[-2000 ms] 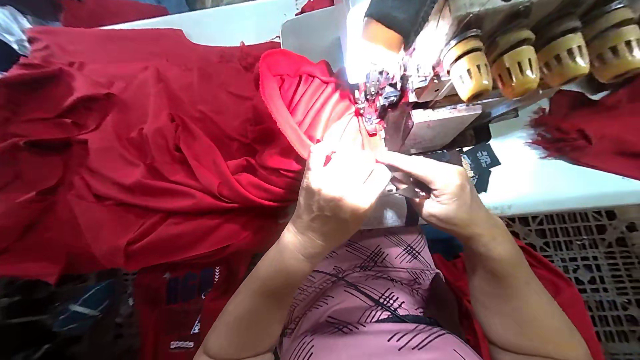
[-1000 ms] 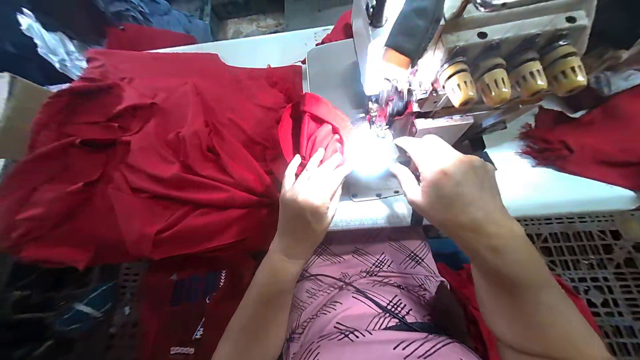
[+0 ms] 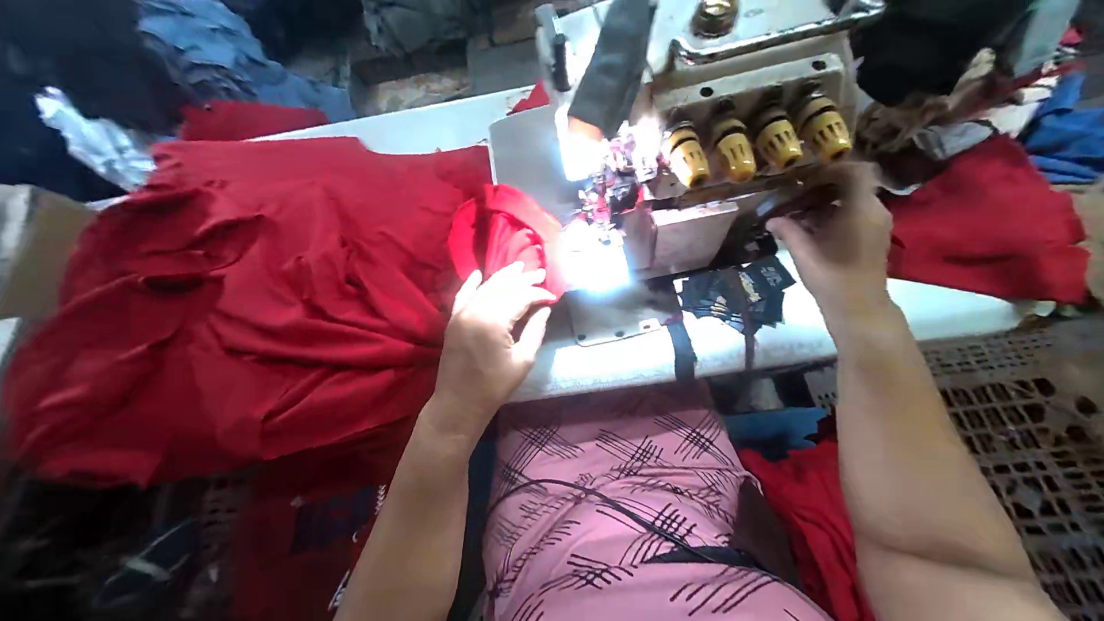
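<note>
Red knit fabric lies spread over the left of the white table, its gathered, banded edge beside the needle area of an overlock sewing machine. My left hand rests on that edge, fingers spread, thumb apart; whether it pinches the cloth cannot be told. Glare hides the cloth nearest the presser foot. At the machine's right side, below the yellow tension knobs, my right hand is raised with fingers curled near a dark part; blur hides whether it holds something.
Small black labels bearing writing lie on the white table near its front edge. More red fabric is at the right. Plastic crates stand below at the right. Dark and blue cloth is heaped behind at the left.
My right hand has moved right, away from the needle area to the machine's right side. My left hand, earlier close to the needle beside the right, is now on the fabric's gathered edge.
</note>
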